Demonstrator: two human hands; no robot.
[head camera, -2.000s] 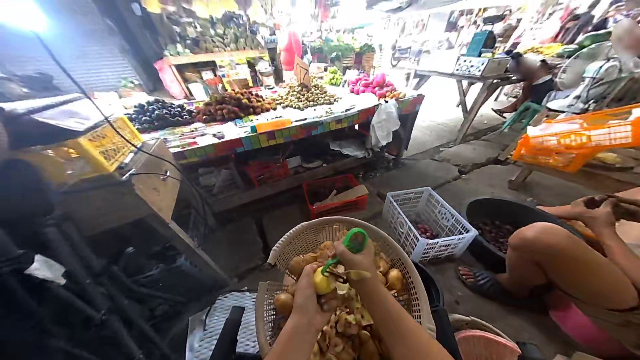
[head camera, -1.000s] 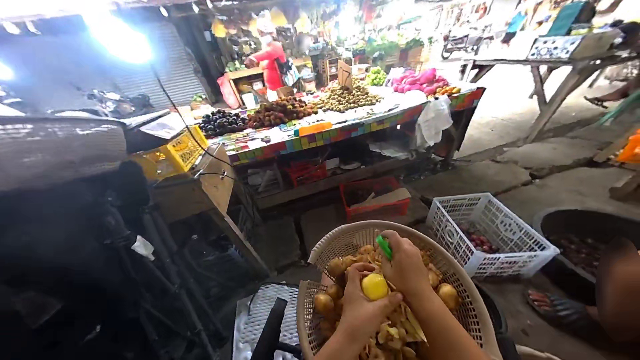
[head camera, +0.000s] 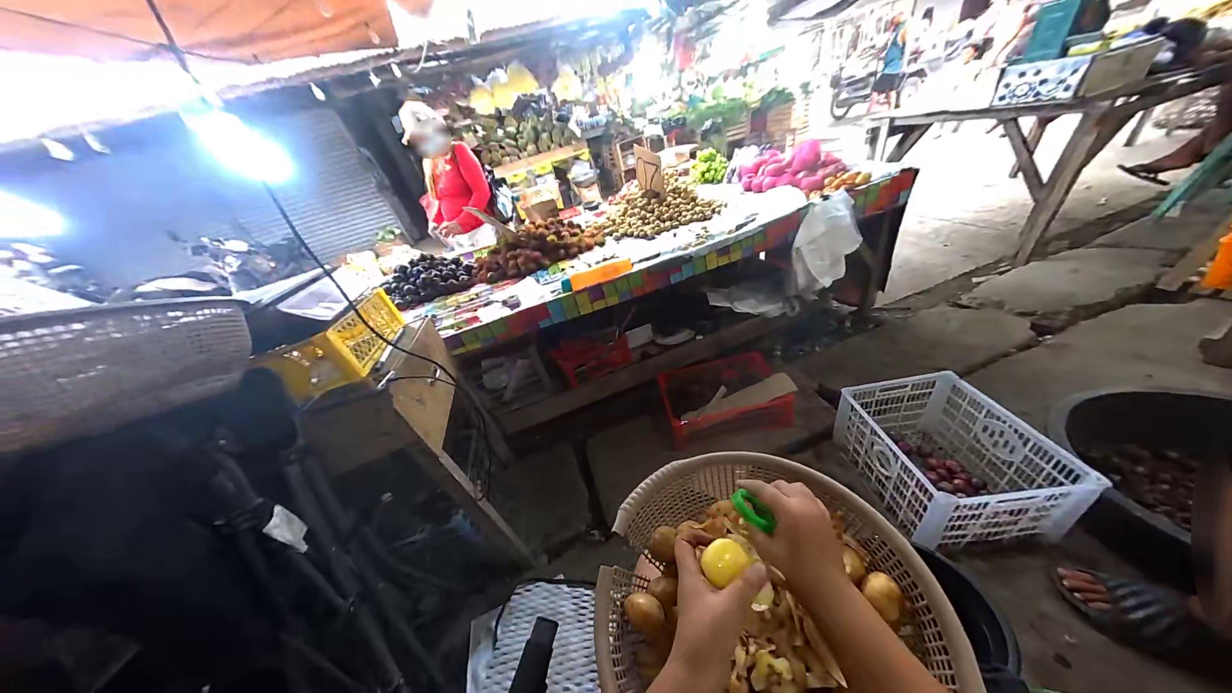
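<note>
My left hand holds a peeled yellow potato over a beige plastic basket. Just right of the potato, my right hand grips a green-handled tool, seemingly a peeler; its blade is hidden. Unpeeled brown potatoes lie along both sides of the basket. Between them is a heap of peelings, partly covered by my hands and forearms.
A white crate of small red onions or shallots stands right of the basket, beside a dark tub and a person's sandalled foot. Beyond are a red crate and a fruit stall, with a person in red behind it.
The view has swung left and up. My hands stay over the basket with the potato and the green tool. The person in red has turned and now stands at the stall's left end.
</note>
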